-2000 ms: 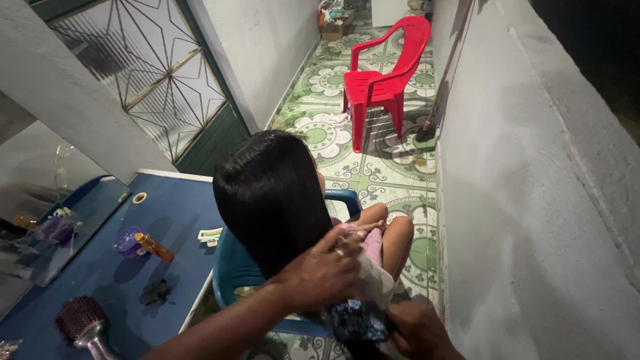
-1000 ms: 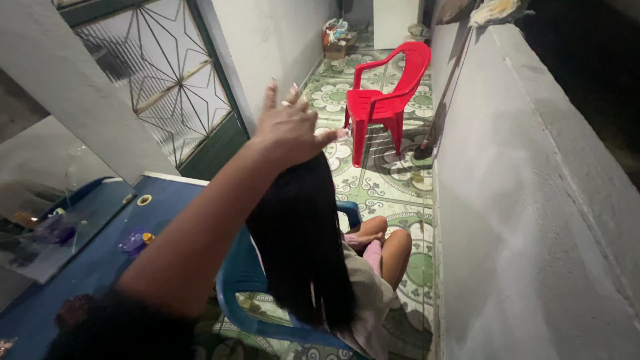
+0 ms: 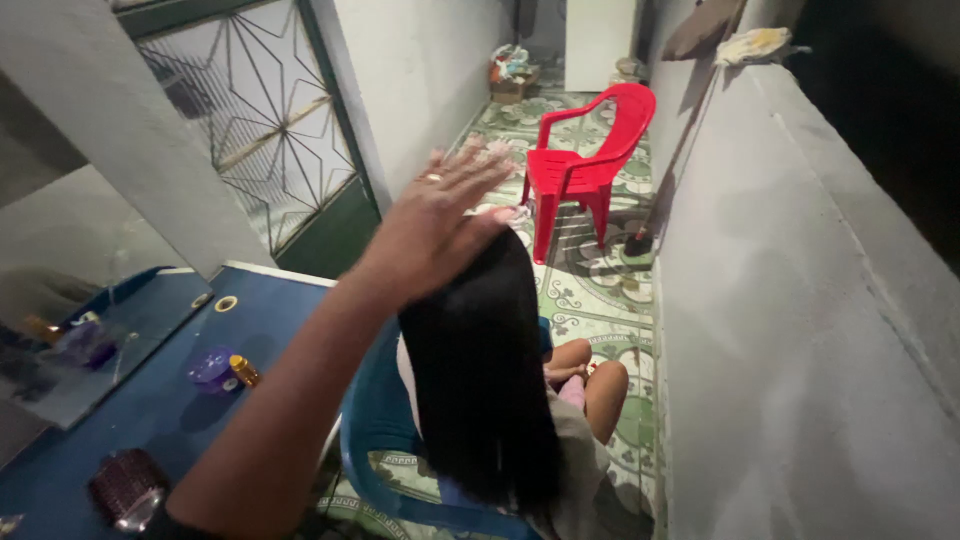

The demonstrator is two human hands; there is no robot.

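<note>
A seated person's long, straight dark hair [image 3: 487,390] hangs down over the back of a blue plastic chair [image 3: 360,450]. My left hand [image 3: 442,217] is over the top of the head, palm down, with its fingers spread and a ring on one of them. It holds nothing; whether it touches the hair I cannot tell. My right hand is out of view. The person's bent knees [image 3: 606,390] and a hand show beyond the hair. Left of my forearm, a round hairbrush [image 3: 129,487], a purple container [image 3: 214,371] and a gold-capped bottle [image 3: 244,370] are on the blue table.
The blue table [image 3: 292,300] bears a roll of tape [image 3: 226,304] and a mirror [image 3: 97,300]. Ahead on the patterned tile floor stands a red plastic chair [image 3: 592,161]. A low grey wall [image 3: 795,315] runs along the right, and a metal-grille door [image 3: 277,127] is at the left.
My left hand has risen from the hair near the shoulder to above the head. My right hand, earlier low by the hair with a dark patterned thing, has gone out of view.
</note>
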